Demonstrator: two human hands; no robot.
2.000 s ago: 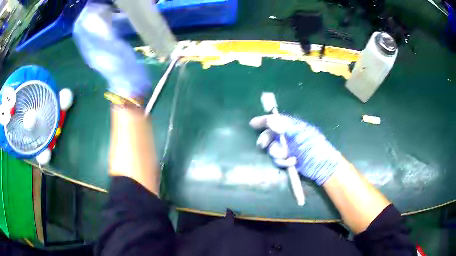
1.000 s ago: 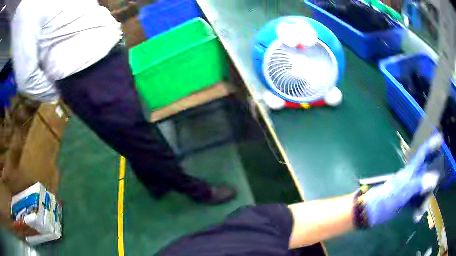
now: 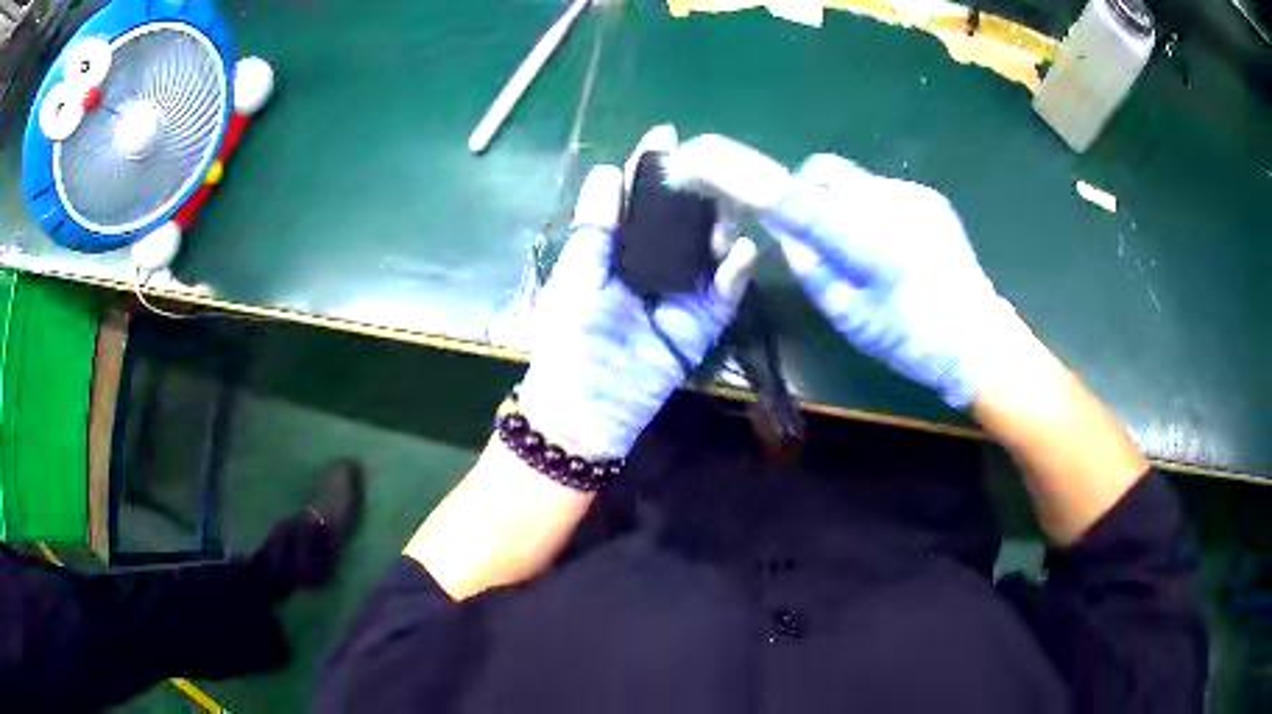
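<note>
A black power adapter (image 3: 667,237) lies in my gloved left hand (image 3: 610,335), gripped between the thumb and fingers. Its black cord (image 3: 760,356) hangs down past the bench edge on the right of that hand. My gloved right hand (image 3: 886,265) is at the adapter's upper right, its fingertips blurred at the adapter's top. The fingers are curled, and whether they hold the white brush cannot be made out.
A blue cartoon fan (image 3: 140,128) stands at the left. A thin white stick (image 3: 527,77) lies beyond my left hand. A whitish bottle (image 3: 1095,70) and a small white scrap (image 3: 1096,195) are at the right. A green bin (image 3: 49,405) and a person's leg (image 3: 279,558) show at lower left.
The view has swung back from the left side to the bench. My left hand has come back from the blue crates and now holds a black adapter. My right hand is in view again, beside it.
</note>
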